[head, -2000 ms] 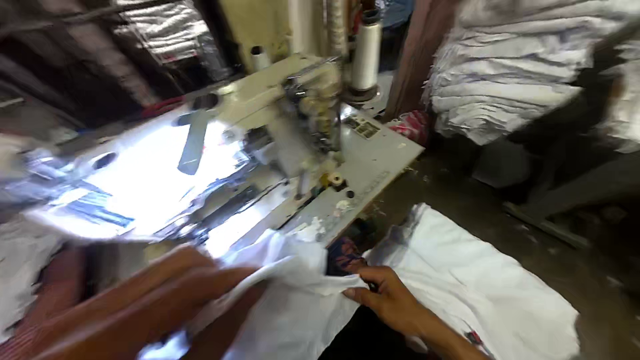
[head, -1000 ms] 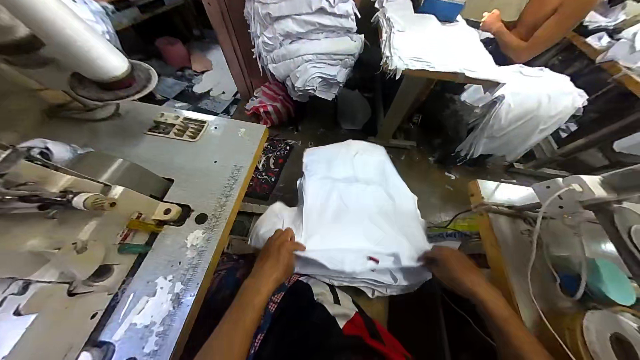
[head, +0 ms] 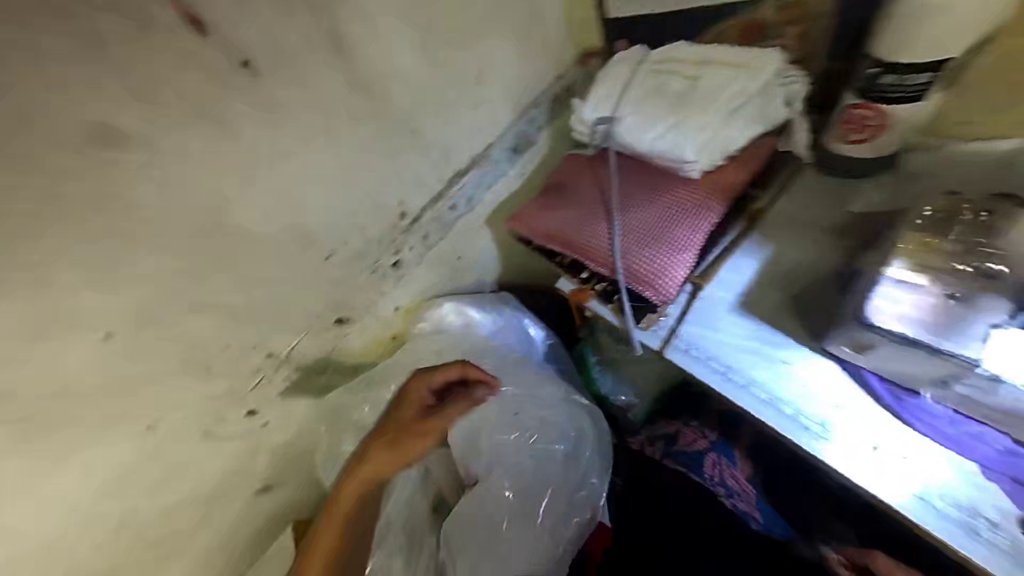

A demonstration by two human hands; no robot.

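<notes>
My left hand hovers over or touches a clear plastic bag with pale contents, its fingers curled and thumb apart, with nothing seen between them. Only part of my right hand shows at the bottom right edge, below the sewing table; its fingers are blurred and what it touches is hidden. A folded white cloth stack lies on a red-checked cloth at the table's far left corner.
A stained wall rises on the left, beside the bag. On the right stand a sewing machine's metal base and a white container. Purple cloth lies near the table's edge. A thin grey rod or cord crosses the checked cloth.
The view has swung far round to the wall and bag. A second ago both hands held a white cloth stack on the lap; now my left hand is at the plastic bag.
</notes>
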